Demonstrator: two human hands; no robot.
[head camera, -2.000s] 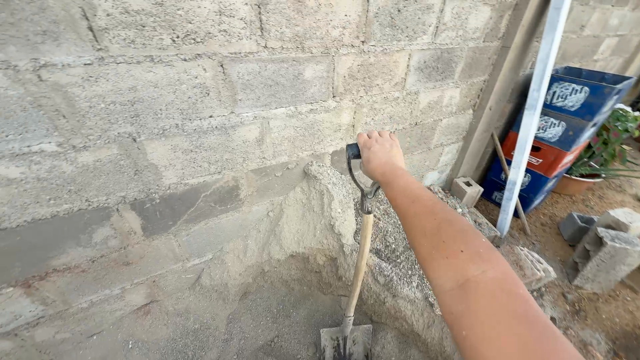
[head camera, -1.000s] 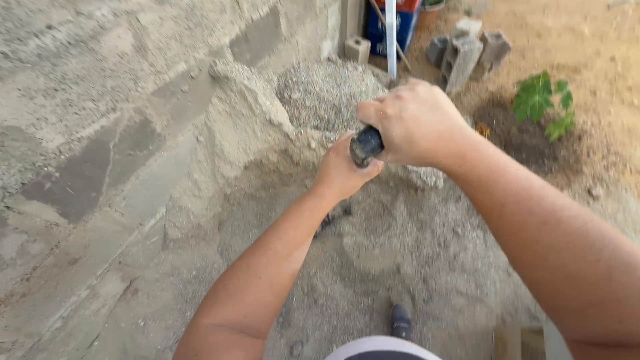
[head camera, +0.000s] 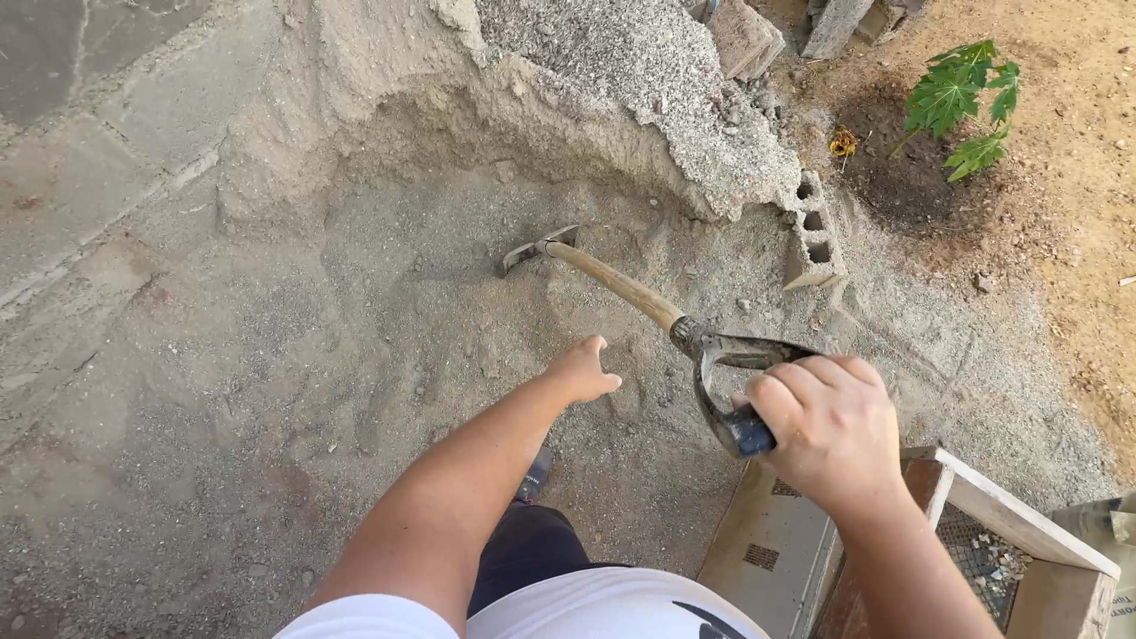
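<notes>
A shovel with a wooden shaft (head camera: 621, 282) slants across the middle of the view. My right hand (head camera: 830, 426) is closed around the black D-handle (head camera: 750, 426) at its upper end. The metal blade (head camera: 538, 248) rests at the grey sand (head camera: 390, 293), seen nearly edge-on, its lower part hidden. My left hand (head camera: 586, 371) is off the shovel, below and left of the shaft, with thumb and fingers apart and nothing between them.
A gravel and sand heap (head camera: 621, 71) stands against the block wall (head camera: 133, 106). A hollow concrete block (head camera: 815, 235) lies at its right end. A green seedling (head camera: 958, 98) grows at upper right. A wood-framed mesh sieve (head camera: 1021, 524) and a metal box (head camera: 763, 541) are at lower right.
One second ago both hands were together at the shovel's handle; the left has let go and the right still holds it. The view has turned down from the wall to the ground.
</notes>
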